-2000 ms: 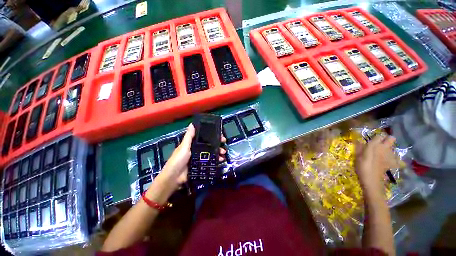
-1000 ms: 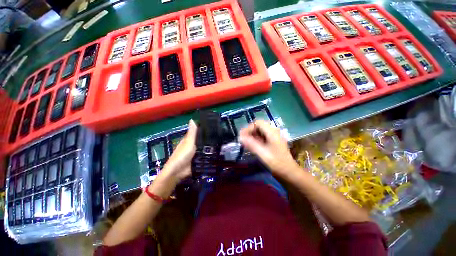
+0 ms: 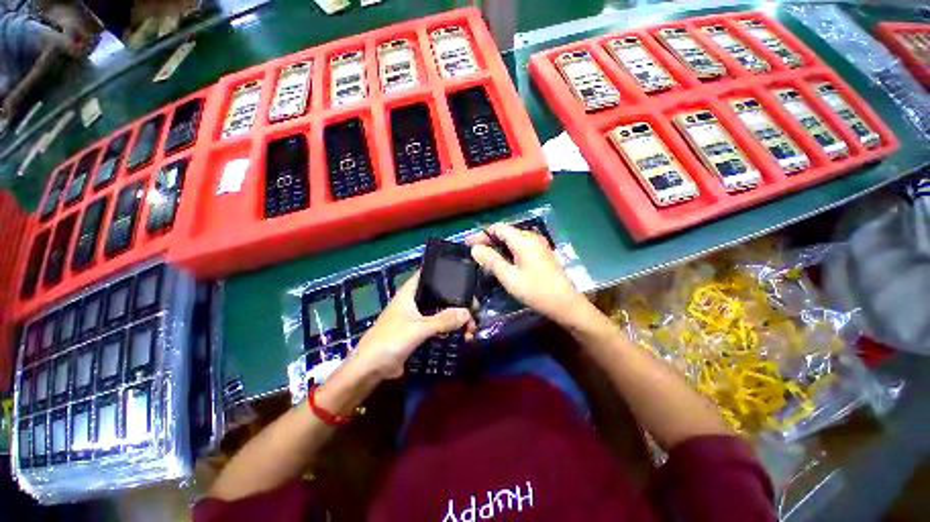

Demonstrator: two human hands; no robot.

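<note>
A black keypad phone (image 3: 447, 280) is upright in my left hand (image 3: 403, 331), screen towards me, with my thumb across it between screen and keys. My right hand (image 3: 520, 267) is at the phone's upper right, fingers bent, with a thin dark stick (image 3: 497, 241) between them. A clear lens tray (image 3: 365, 300) with black-framed lenses lies at the bench edge, partly behind the phone and my hands.
A red-orange foam tray (image 3: 209, 229) holds black and pale phones beyond my hands. Another foam tray (image 3: 653, 221) at the right holds pale phones. Stacked lens trays (image 3: 97, 377) stand left. A bag of yellow liners (image 3: 750, 352) hangs at lower right. White paper (image 3: 564, 153) lies between trays.
My right hand has come from over the liner bag to the phone. My left thumb now lies across the phone front. A pale piece seen beside the phone one second ago no longer shows there.
</note>
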